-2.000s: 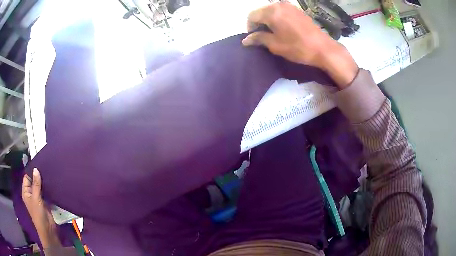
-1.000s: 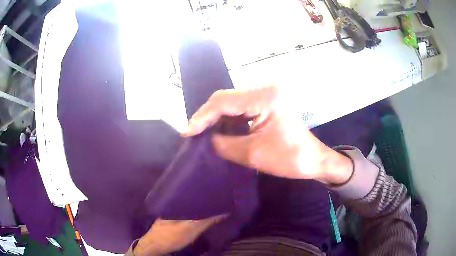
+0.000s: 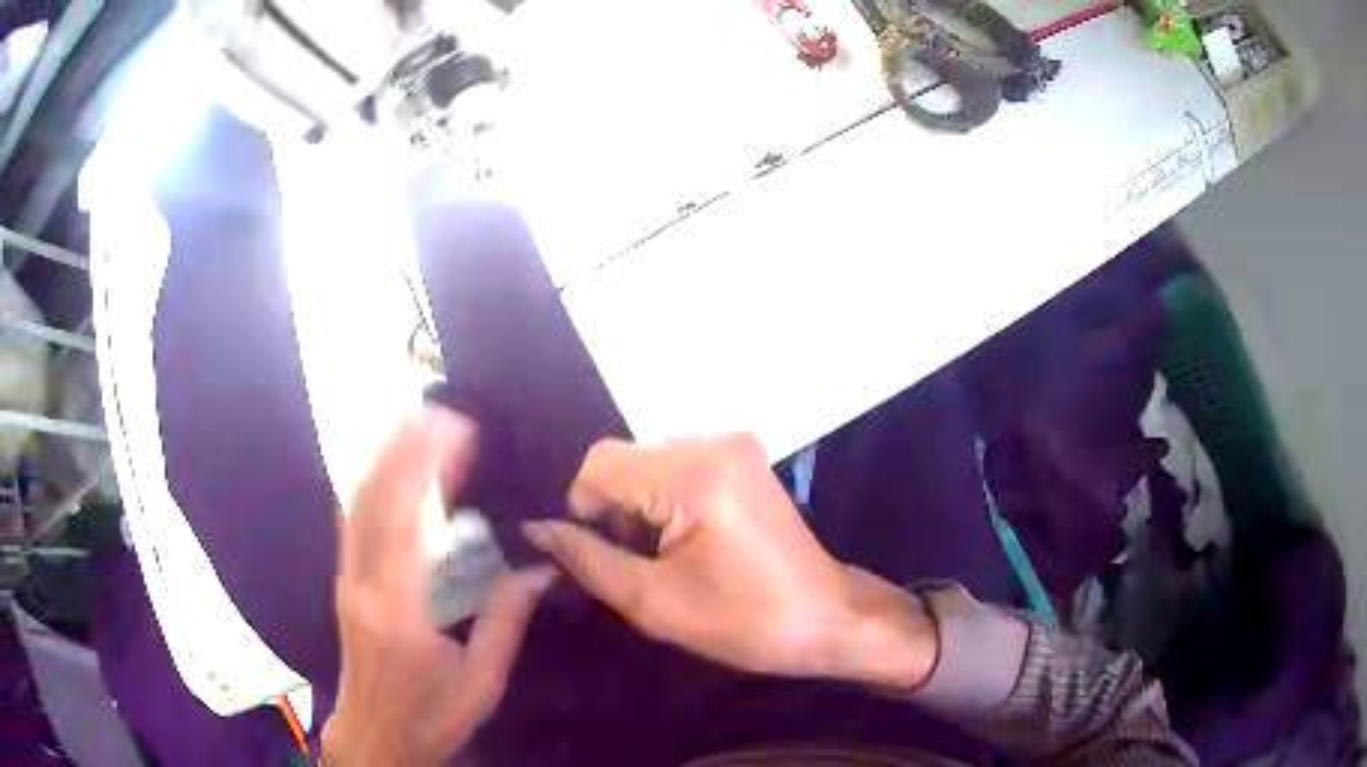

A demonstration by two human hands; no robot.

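Observation:
A narrow dark purple cloth strip [image 3: 510, 315] runs from under the sewing machine's foot area [image 3: 468, 128] down towards me, over the front of the white table [image 3: 840, 270]. My right hand [image 3: 720, 547] pinches the purple cloth at the strip's near end between thumb and fingers. My left hand [image 3: 420, 599] is blurred, just left of it, with thumb and fingers spread and a small grey-white patch between them. Its thumb tip is close to my right fingertips. The cloth's lower part is hidden by both hands.
Another purple piece [image 3: 240, 330] lies on the white side board [image 3: 158, 540] at the left. Dark-handled shears [image 3: 952, 90] and small red snips [image 3: 799, 30] lie at the table's back. A green basket [image 3: 1222, 382] with purple and white cloth stands at the right, beside the table's front edge.
The wide panel held spread between both hands has been drawn down and gathered. The narrow strip is now uncovered. My left hand has come in from the far left beside my right hand.

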